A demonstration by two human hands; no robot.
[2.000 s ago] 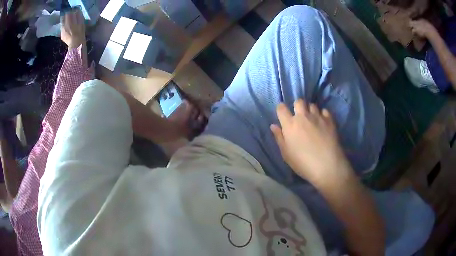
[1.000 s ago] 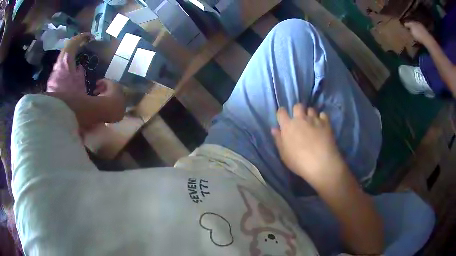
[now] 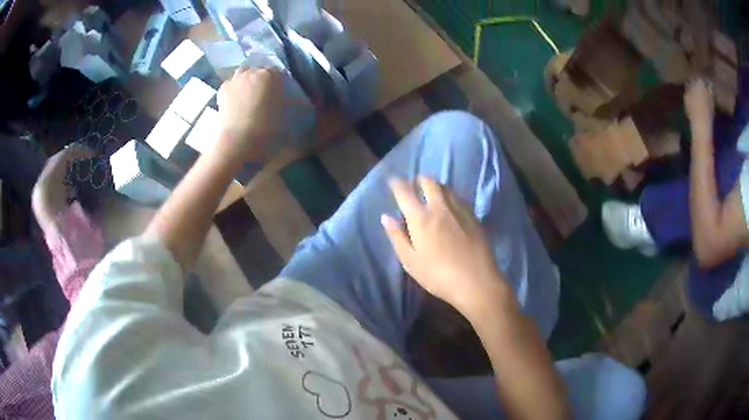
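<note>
My left hand (image 3: pixel 253 102) reaches over the blue-sided cartons; its fingertips are hidden, so I cannot tell whether it grips one. Closed cartons with white tops (image 3: pixel 168 133) stand in a cluster just left of it. One closed carton (image 3: pixel 140 171) stands at the near end, its blue side showing. Open cartons with raised flaps (image 3: pixel 316 41) are grouped beyond and right of my left hand. My right hand (image 3: pixel 443 242) is empty, fingers apart, over my raised thigh; its fingertips are slightly blurred.
Cardboard sheet (image 3: pixel 411 49) lies under the cartons on a slatted pallet (image 3: pixel 279 197). Dark round items (image 3: pixel 103 123) lie at left, beside another person's hand (image 3: pixel 53 176). Several loose cartons (image 3: pixel 86 49) lie beyond. At right, a person's hand (image 3: pixel 700 102) is at brown cardboard pieces (image 3: pixel 608 148).
My left hand held a blue carton near my lap, then moved left, and is now over the carton group. A closed carton now stands at the cluster's near end. The view has shifted.
</note>
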